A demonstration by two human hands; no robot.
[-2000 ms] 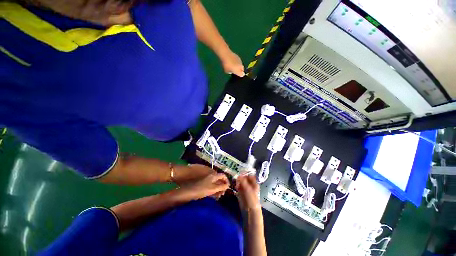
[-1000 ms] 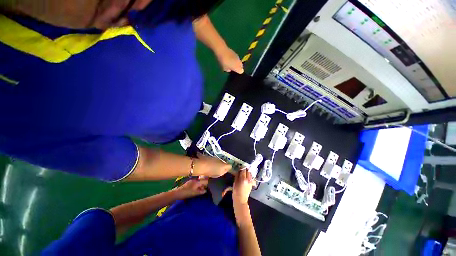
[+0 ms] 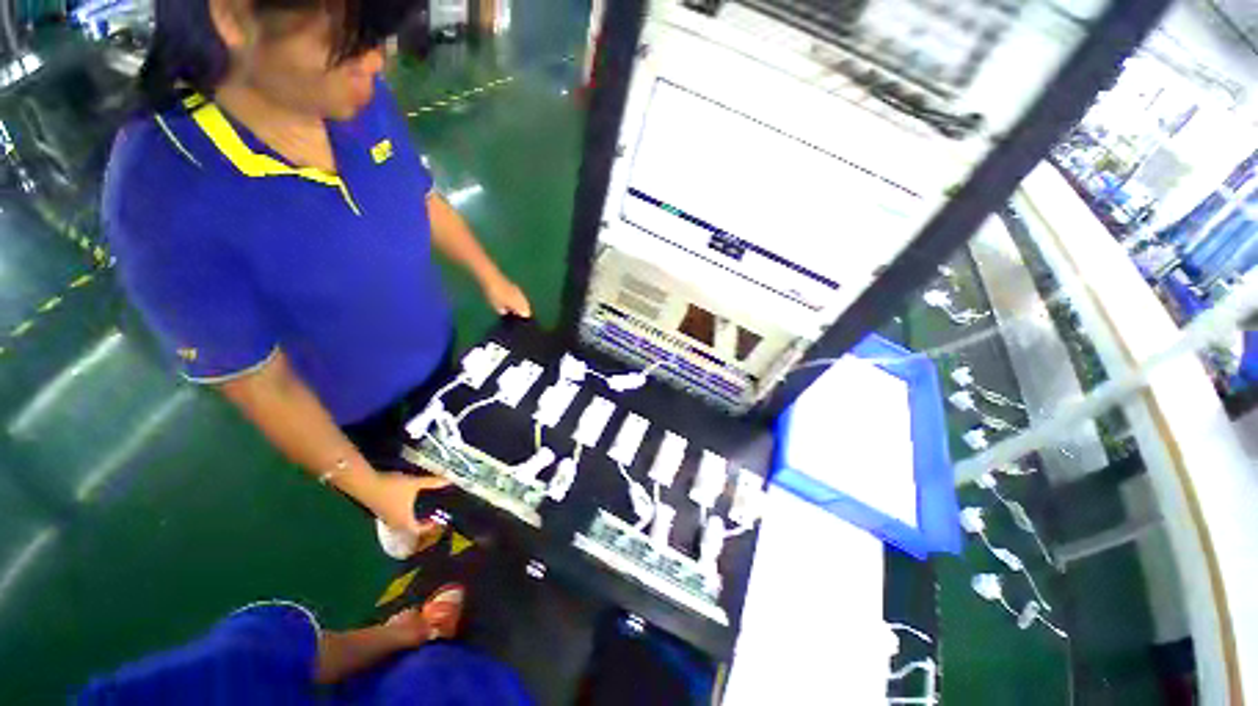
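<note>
My left hand (image 3: 442,611) is small and blurred at the lower left, below the black bench's front edge; its fingers are unclear. My right hand is out of the picture. A row of several white power adapters (image 3: 593,421) stands in upright sockets on the bench. Their white cords run towards two pale test boards, the left board (image 3: 476,480) and the right board (image 3: 651,566), along the front edge. The small cord tips cannot be made out. Another white adapter (image 3: 573,368) with a cord lies behind the row.
Another person (image 3: 297,248) stands at the bench's left, hands near its edge. A tester (image 3: 662,317) and bright monitor (image 3: 745,200) are behind. A blue tray (image 3: 941,483) and white sheet (image 3: 807,600) lie at right, beside the conveyor (image 3: 1117,607) with corded adapters.
The view has lifted and widened. My left hand is lower and away from the left test board; my right hand has left the picture. The other person's hand has moved off the board area.
</note>
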